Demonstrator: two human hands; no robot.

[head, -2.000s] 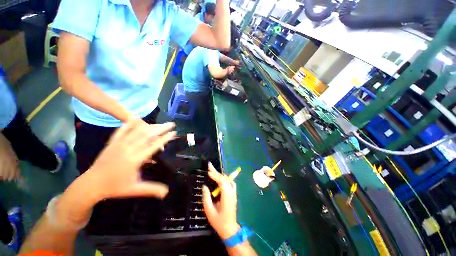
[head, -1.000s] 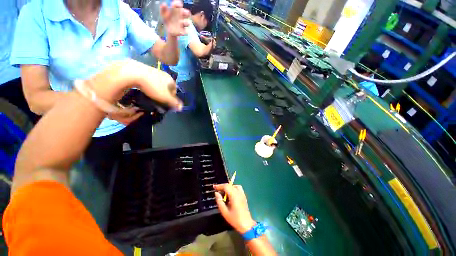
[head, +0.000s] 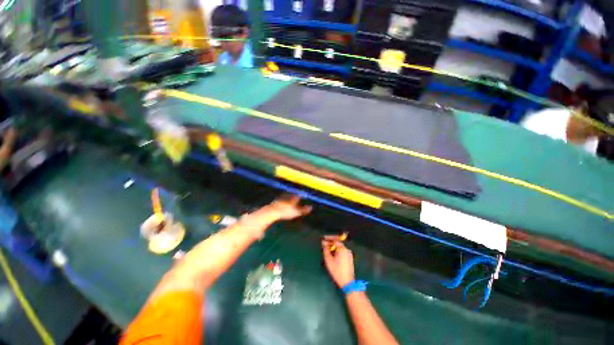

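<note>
A green-white circuit board (head: 263, 283) lies on the green bench mat (head: 296, 317). My left hand (head: 291, 207) reaches over the dark conveyor strip behind the bench; it is blurred and I cannot tell whether it holds anything. My right hand (head: 338, 256) is at the bench's far edge, right of the board, with a thin yellow stick (head: 338, 243) between its fingers. A blue wrist strap (head: 354, 287) is on my right wrist. A cream pot (head: 162, 233) with an orange-yellow stick standing in it is at the left.
A blue cord (head: 475, 273) hangs below a white sheet (head: 463, 225) at the right. Beyond the conveyor, a large dark mat (head: 377, 135) lies on a green shelf. A small yellow-tipped item (head: 221, 220) lies beside the pot. A person (head: 230, 34) is behind the shelf.
The view has swung right from the black tray and the person in blue to the conveyor. My left hand has moved from near that person to over the conveyor. My right hand has left the tray's edge.
</note>
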